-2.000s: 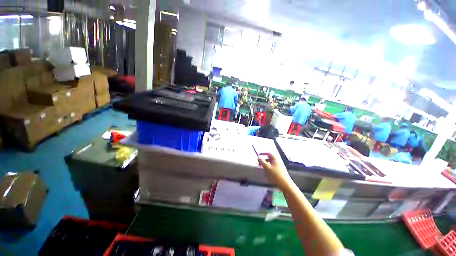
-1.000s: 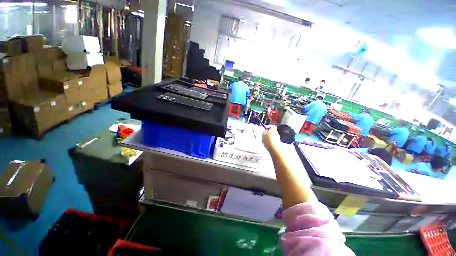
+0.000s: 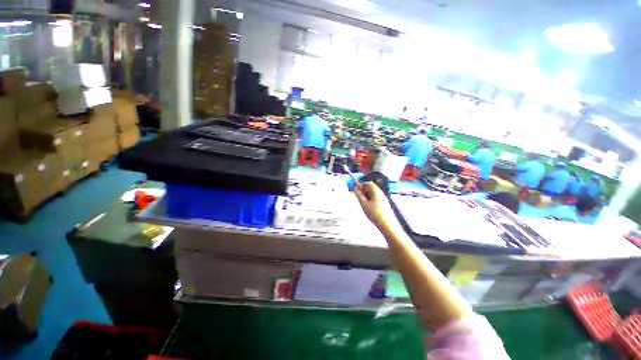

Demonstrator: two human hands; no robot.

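Note:
My right hand (image 3: 371, 200) reaches out over the grey-white ledge (image 3: 337, 238), on a bare forearm with a pink sleeve at the bottom edge. Its fingers are closed on a thin pen-like object (image 3: 350, 173), small and blurred. A dark round object (image 3: 377, 181) shows just behind the hand, partly hidden. A black-edged board with white sheets (image 3: 457, 221) lies on the ledge right of the hand. A paper with large black characters (image 3: 309, 213) lies left of it. My left hand is out of the picture.
Black trays (image 3: 211, 163) sit on a blue bin (image 3: 221, 204) at the ledge's left end. A green bench (image 3: 281, 334) runs below, with red trays (image 3: 594, 309) at right. Cartons (image 3: 67, 148) stand at far left. Several people in blue coats (image 3: 418, 148) are at benches beyond.
The view has swung back and forth. My right hand stays raised over the ledge; the thin object shows above its fingers again, after being indistinct one second ago.

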